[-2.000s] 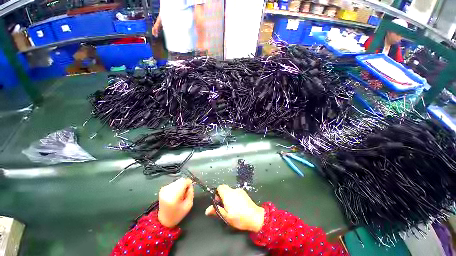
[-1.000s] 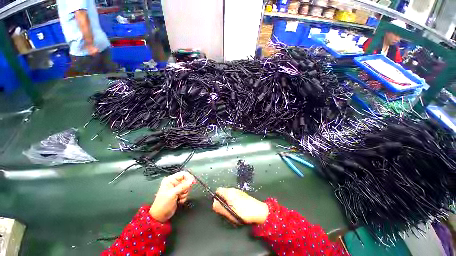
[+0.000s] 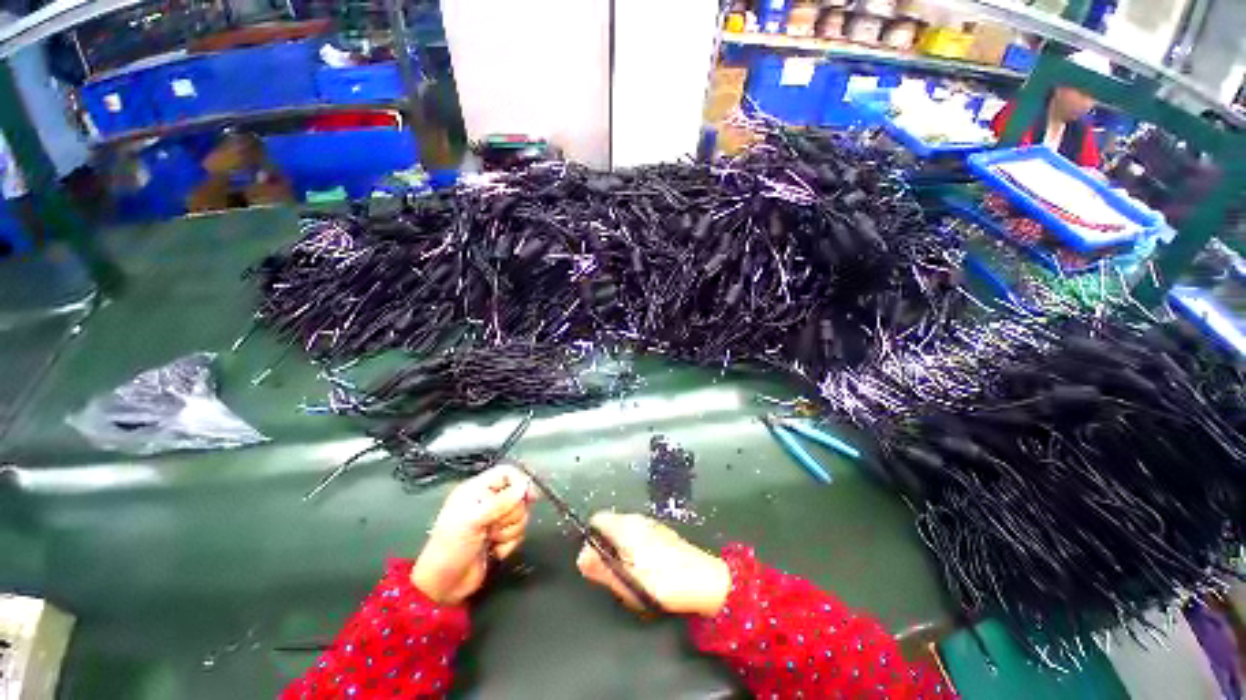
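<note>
My left hand (image 3: pixel 478 531) is closed on a cable assembly, mostly hidden in the fist; a dark part shows below the fingers. My right hand (image 3: pixel 656 562) is closed on black scissors (image 3: pixel 558 502). Their thin dark blades point up and left, with the tip close to the left fingertips. The blades look closed or nearly so. The wire end between the left fingertips is too small to make out. A heap of tiny dark bits (image 3: pixel 670 476) lies on the mat beyond the hands.
Light-blue-handled pliers (image 3: pixel 806 445) lie right of the bits. A large cable heap (image 3: pixel 615 267) spans the back; a right-hand cable pile (image 3: pixel 1080 465) and a small cable bundle (image 3: pixel 472 379) lie before it. A clear plastic bag (image 3: pixel 171 406) is left. A person (image 3: pixel 1059 126) is behind blue trays (image 3: pixel 1066 196).
Since two seconds ago, my left hand has turned and risen slightly, and the scissors look more closed. Both hands barely moved in the last second. The standing person has moved off left.
</note>
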